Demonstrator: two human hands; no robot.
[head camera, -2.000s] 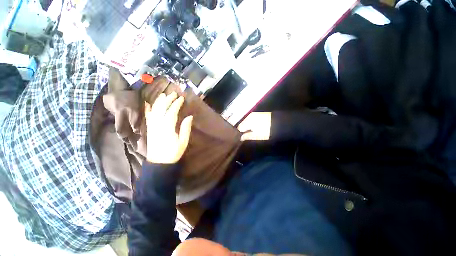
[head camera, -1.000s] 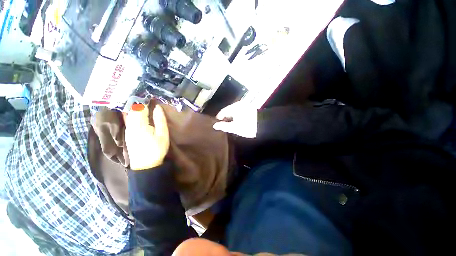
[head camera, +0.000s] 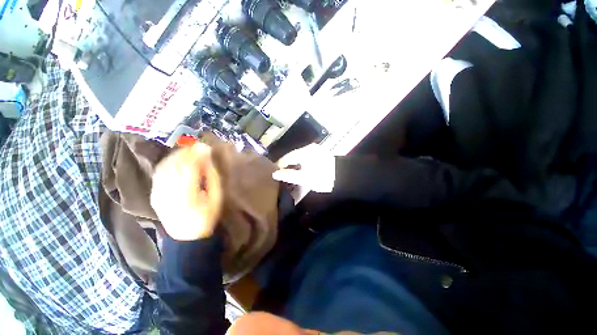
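Observation:
The brown fabric (head camera: 252, 190) lies below the needle area of the white and grey overlock machine (head camera: 147, 98), beside an orange-red spot. My left hand (head camera: 188, 191) is on the brown fabric just below that spot; it is blurred and overexposed, and its fingers cannot be made out. My right hand (head camera: 306, 170) pinches the right edge of the brown fabric between thumb and fingers, near the table edge. Plaid fabric (head camera: 46, 216) in blue, white and black hangs at the left, next to the brown fabric.
Black tension knobs (head camera: 243, 47) stand on the machine front. A dark phone (head camera: 300, 133) lies by my right hand. A small dark tool (head camera: 328, 75) lies on the white table (head camera: 393, 72). A dark cloth pile (head camera: 510, 85) with white curved shapes is at the right.
My left hand has drawn back a little from the needle area and its fingers no longer show extended. My right hand has moved from the fabric's lower right corner up beside the phone.

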